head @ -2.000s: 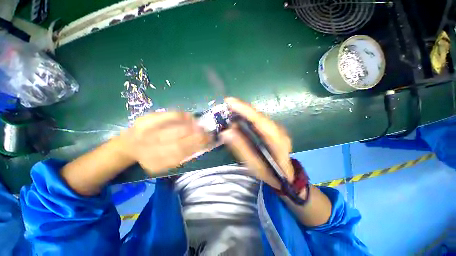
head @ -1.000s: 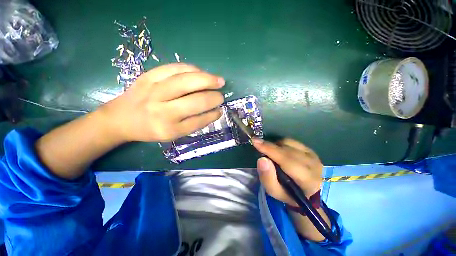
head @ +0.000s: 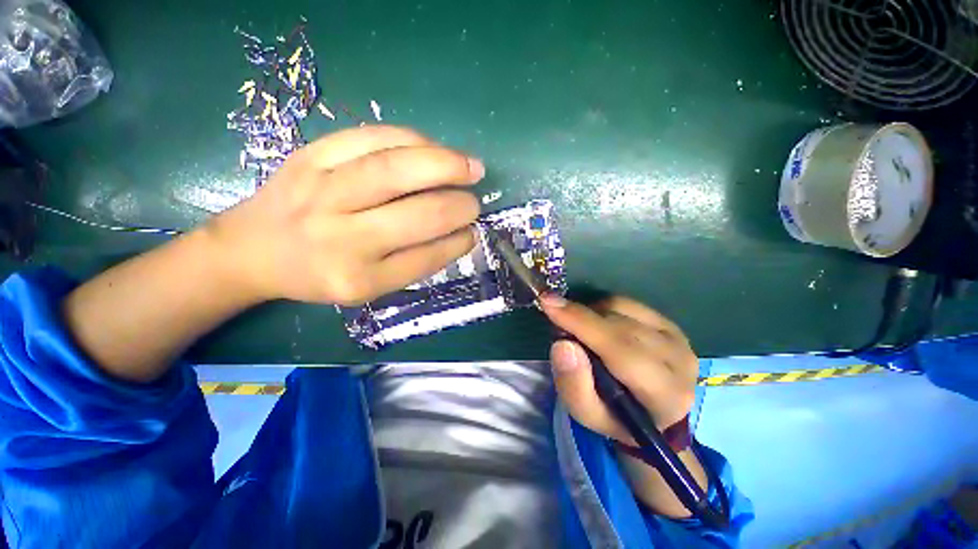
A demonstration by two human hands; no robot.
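The open phone assembly [head: 438, 308] lies on the green mat near the front edge, its circuit board at the right end. My right hand [head: 627, 370] holds the black soldering iron [head: 643, 427] like a pen, its metal tip over the board's inner edge. My left hand [head: 359, 214] lies over the left and upper part of the assembly, fingertips at the board's upper left. Whether the fingers pinch a small part cannot be told. A pile of small components [head: 277, 107] lies beyond my left hand, partly hidden by it.
A tape-roll cup [head: 826, 182] with silvery grains stands at the right, below the fan grille [head: 882, 38]. A clear plastic bag [head: 48, 64] is at the upper left. Thin solder wire [head: 113, 222] runs from the left edge to behind my left arm.
Two seconds ago both hands were blurred over the assembly. Since then the assembly has been laid flat and the iron tip brought onto it. In the last second the hands barely moved; the view shifted slightly.
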